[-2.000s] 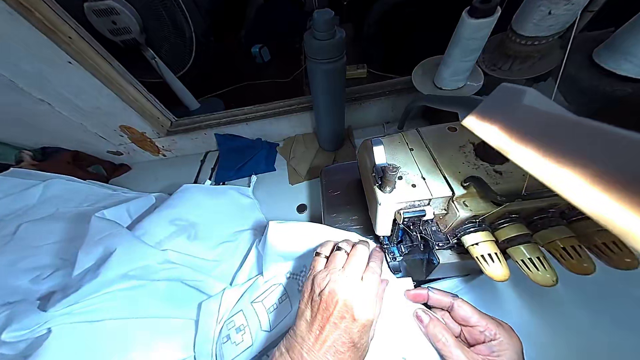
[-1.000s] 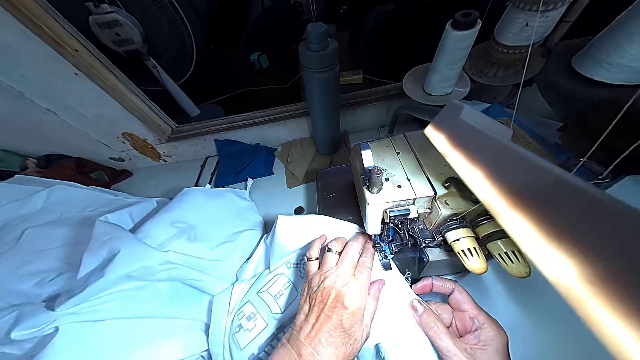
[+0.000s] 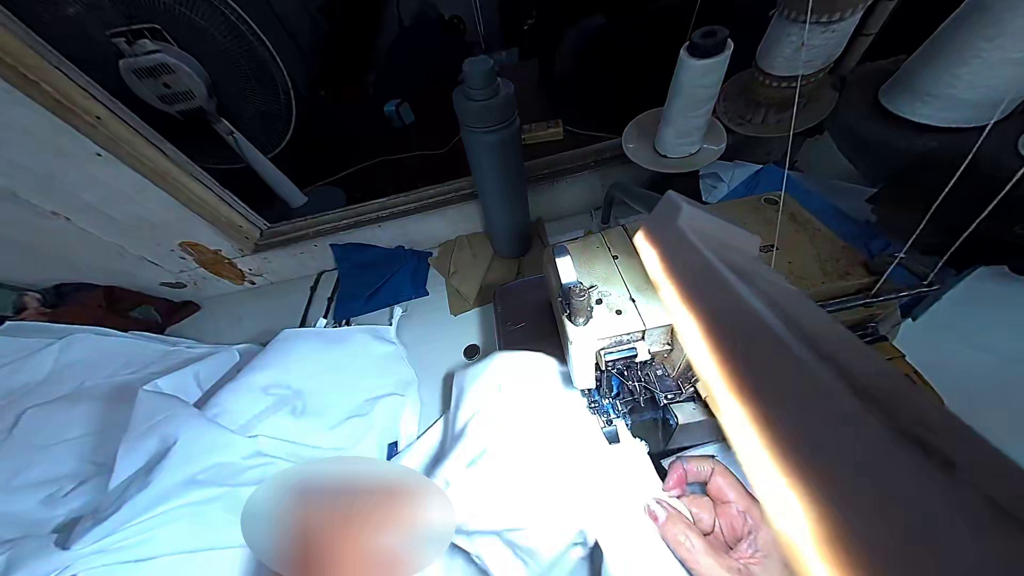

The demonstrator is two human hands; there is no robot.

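White fabric [image 3: 512, 432] lies under bright light, its right edge running to the needle and presser-foot area of a cream overlock sewing machine [image 3: 612, 280]. My right hand [image 3: 716, 512] is just below and right of the presser foot, thumb and forefinger pinched on the fabric's edge. My left hand [image 3: 352, 528] is low in the view over the cloth and blurred, so its fingers and what it may hold cannot be made out. More white cloth [image 3: 304, 384] is heaped on the left.
A long lamp [image 3: 800, 384] slants across the right side. Behind the machine stand a dark bottle [image 3: 496, 160] and a thread cone [image 3: 694, 100]. Blue [image 3: 376, 276] and tan [image 3: 464, 268] fabric scraps lie behind the cloth. A fan [image 3: 172, 80] stands beyond the wooden frame.
My left hand has moved away from the presser foot, down and to the left. The printed part of the fabric is no longer seen. My right hand remains near the fabric's edge.
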